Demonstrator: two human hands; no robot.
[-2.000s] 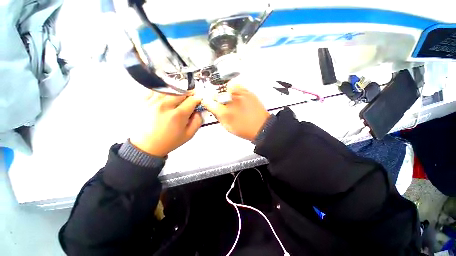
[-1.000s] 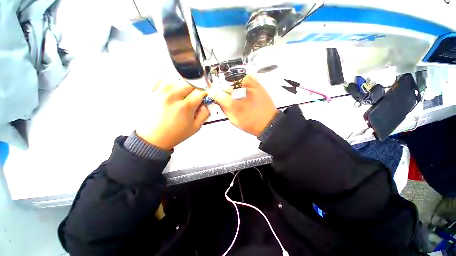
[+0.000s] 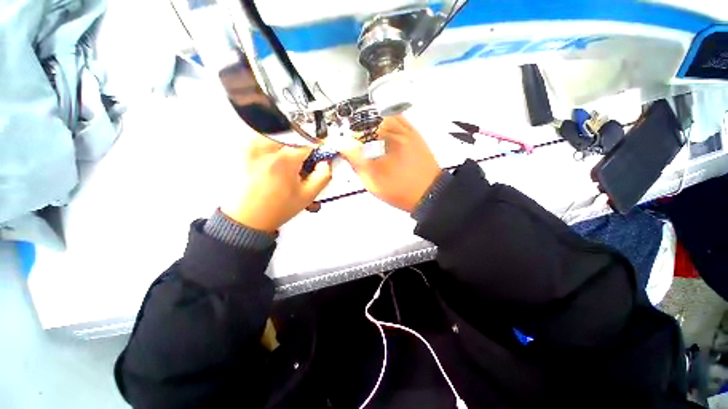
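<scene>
A small dark-blue denim piece (image 3: 318, 162) shows between my hands, just in front of the needle area of the white sewing machine (image 3: 479, 60). My left hand (image 3: 275, 180) grips it with thumb and fingers from the left. My right hand (image 3: 395, 164) is close on its right, fingers bent near the presser foot (image 3: 322, 126); a small white patch shows on a finger. The right fingertips are overexposed, and whether they hold the cloth cannot be told. Any pale cloth under the hands does not stand out from the white table (image 3: 199, 279).
Crumpled grey cloth (image 3: 48, 120) lies at left. Right of my hands are pink-handled snips (image 3: 491, 136), a black-handled tool (image 3: 536, 94), keys (image 3: 591, 130) and a phone (image 3: 641, 156). A dark cord (image 3: 487, 156) runs along the table.
More dark-blue denim shows at my left fingers than before. My hands remain close together by the needle. The view has shifted slightly.
</scene>
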